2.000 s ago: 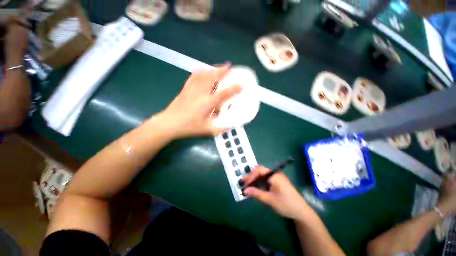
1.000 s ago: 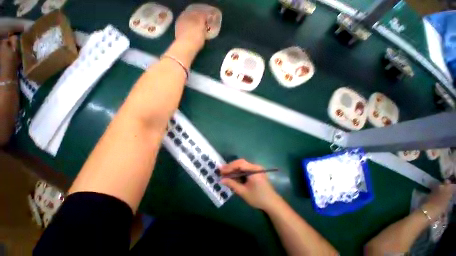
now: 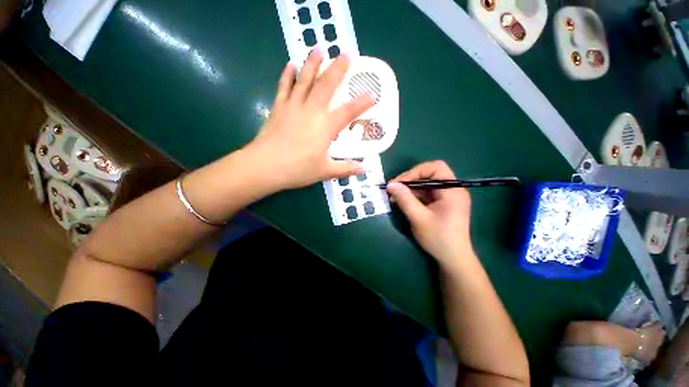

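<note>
A cream plastic housing (image 3: 384, 97) with a slotted round grille and copper-trimmed spots lies on top of a white strip (image 3: 349, 219) of dark rounded squares. My left hand (image 3: 311, 125) is spread over the housing's left part, thumb and fingers around its edge, and hides that side. My right hand (image 3: 434, 204) holds a slim black pen-like tool (image 3: 476, 183) just right of the strip. The tool's tip points left at the strip's lower part, below the housing. Whether the tip touches the strip cannot be told.
A blue tray (image 3: 563, 270) of thin white rings stands right, beside a grey metal post (image 3: 650, 187). More housings (image 3: 580, 41) lie beyond the pale lengthwise strip. A carton (image 3: 140, 178) with several housings is at left. White strips (image 3: 75, 26) lie upper left. Another person's hand (image 3: 604, 340) is lower right.
My left hand has come back from a housing at the far side and is now on a housing over the strip. My right hand still holds the tool. The view has turned and shifted.
</note>
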